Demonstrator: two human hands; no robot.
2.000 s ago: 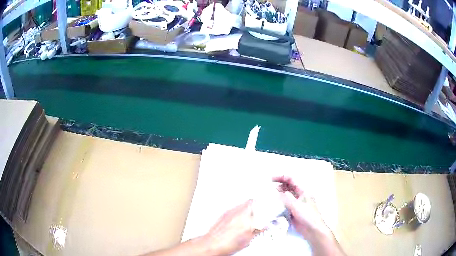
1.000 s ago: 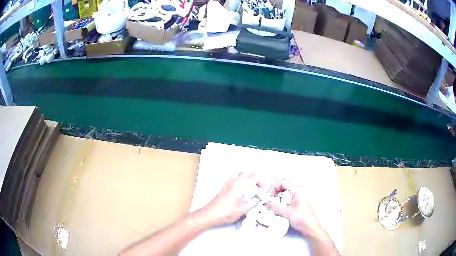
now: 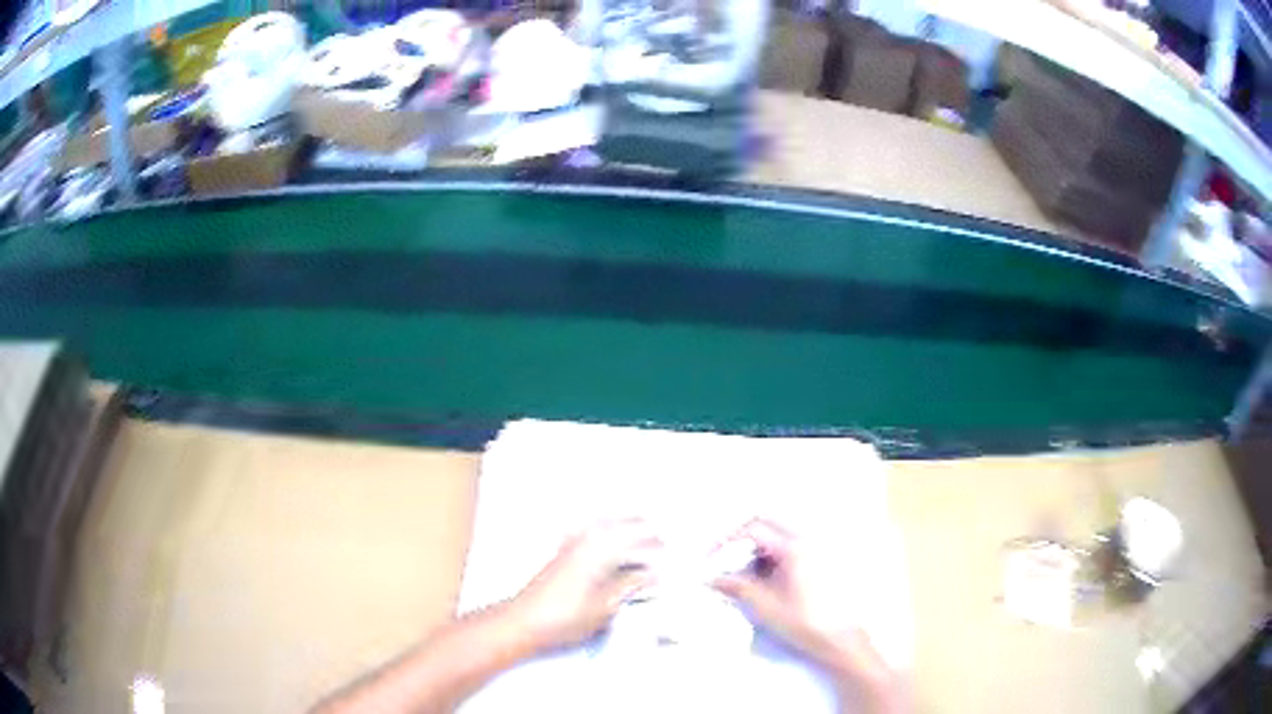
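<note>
The stack of white wrapping sheets [image 3: 670,467] lies on the bench in front of me. My left hand [image 3: 593,579] and my right hand [image 3: 767,579] are over the stack, a little apart, fingers bent towards each other. Between and below them is a white wrapped piece [image 3: 677,628], blurred and hard to tell from the sheets. No metal shows on it. Both hands seem to hold its wrap, but the fingertips are washed out. Two shiny metal holders stand or lie at the right, a round one [image 3: 1039,579] and one with a pale disc [image 3: 1151,537].
Brown cardboard [image 3: 307,544] covers the bench. Stacked flat cartons [image 3: 42,474] stand at the left edge. The green conveyor belt [image 3: 558,349] runs behind the bench, with loaded shelving beyond. A dark edge cuts in at the lower right.
The camera view has shifted and blurred. My hands have moved slightly apart from each other over the white piece. The metal holders at the right stay on the cardboard.
</note>
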